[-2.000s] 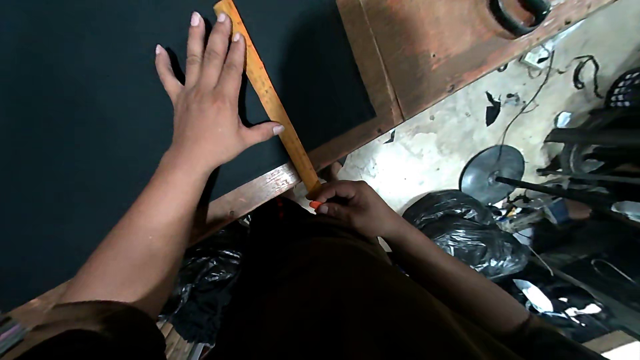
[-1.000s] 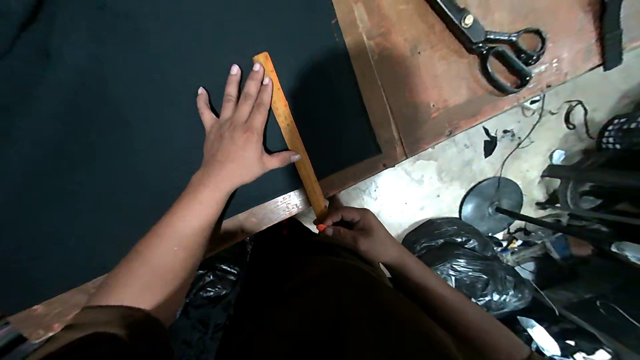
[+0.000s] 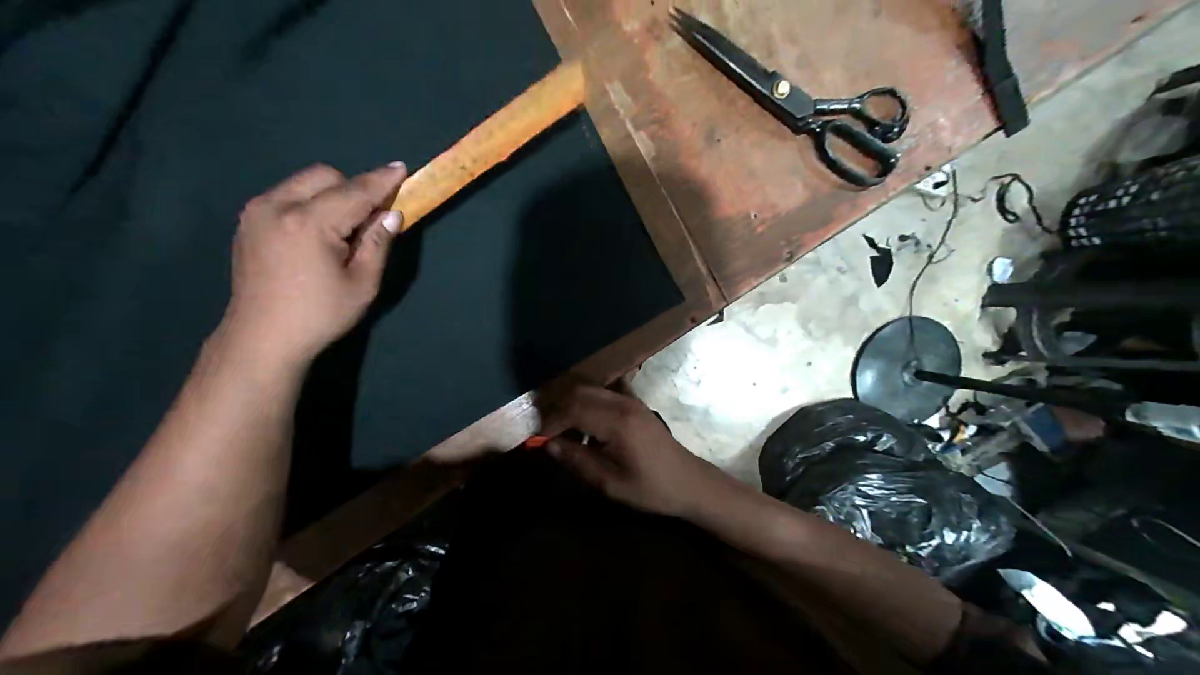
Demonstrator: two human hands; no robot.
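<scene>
My left hand [image 3: 309,244] pinches one end of a yellow wooden ruler [image 3: 492,141] between thumb and fingers, over dark fabric [image 3: 450,309] spread on the table. The ruler slants up and right, its far end at the fabric's edge. At the near table edge, my right hand [image 3: 619,445] has its fingers closed around a small red-tipped object [image 3: 537,441], mostly hidden; what it is I cannot tell.
Black-handled fabric shears [image 3: 797,103] lie on the worn wooden table [image 3: 694,187], with a black strip [image 3: 998,70] to their right. Beyond the edge, black plastic bags [image 3: 881,487], a round metal base [image 3: 907,367] and a dark basket [image 3: 1134,206] stand on the floor.
My left hand, flat beside the ruler before, now grips its end. The ruler has swung away from my right hand and the near edge to point up and right.
</scene>
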